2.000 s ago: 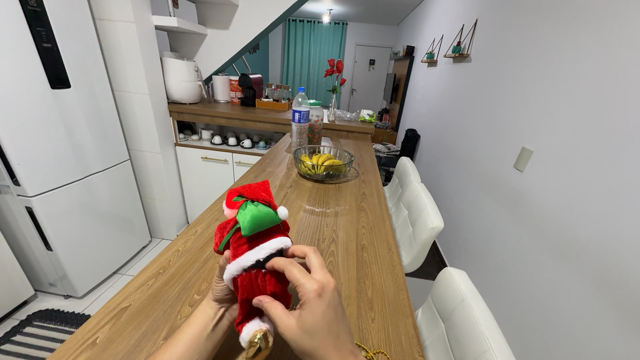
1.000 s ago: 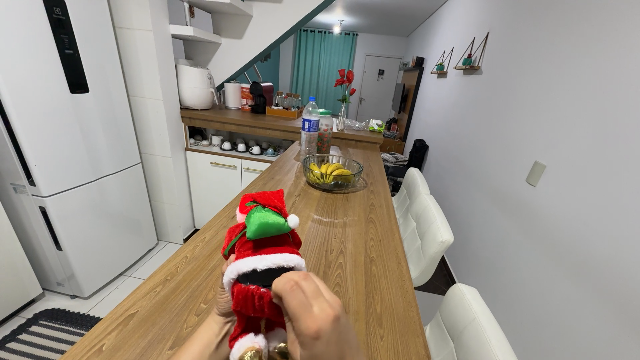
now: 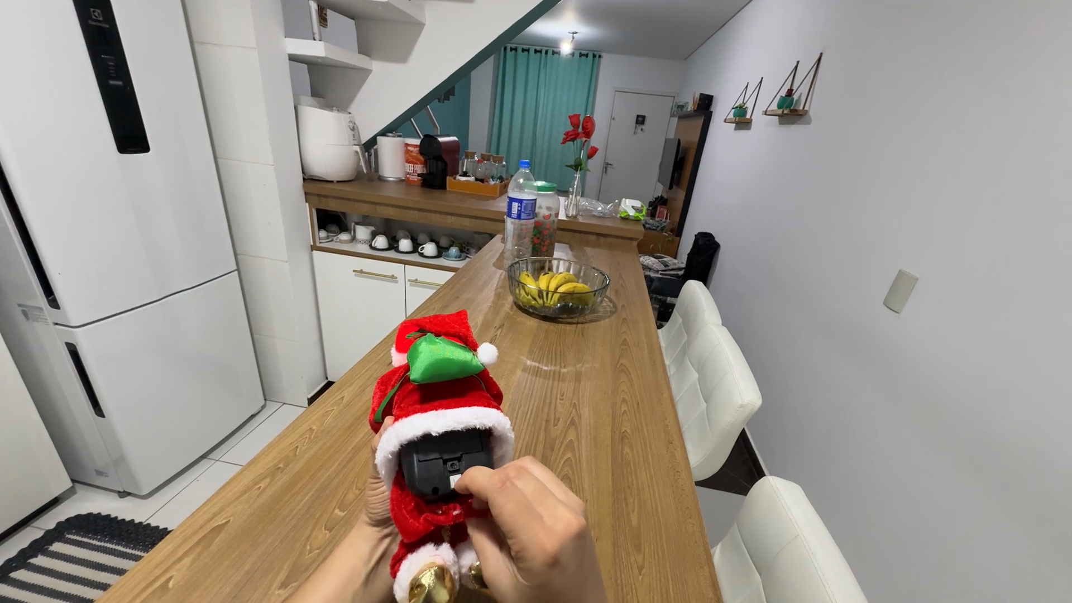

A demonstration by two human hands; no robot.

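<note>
A plush Santa Claus figure (image 3: pixel 448 402) in a red suit with white trim is held over the wooden counter, its back toward me. A green satin sack (image 3: pixel 444 358) lies on its upper back. Below the white jacket hem shows a black plastic battery box (image 3: pixel 448 462). My left hand (image 3: pixel 378 502) is closed around the figure's left side, its fingers mostly hidden behind it. With bent fingers my right hand (image 3: pixel 532 523) touches the lower right edge of the box and the red cloth under it. A gold boot (image 3: pixel 433 584) hangs at the bottom.
Farther along the wooden counter (image 3: pixel 586 419) stand a glass bowl (image 3: pixel 559 306) of bananas, a plastic bottle (image 3: pixel 520 213) and a green-lidded jar (image 3: pixel 544 219). White padded chairs (image 3: pixel 720 394) line the right side. A white refrigerator (image 3: pixel 142 251) stands at the left.
The red cloth has been drawn down from the figure's back, and the black battery box is now plainly exposed. My right hand has moved to the box's lower edge.
</note>
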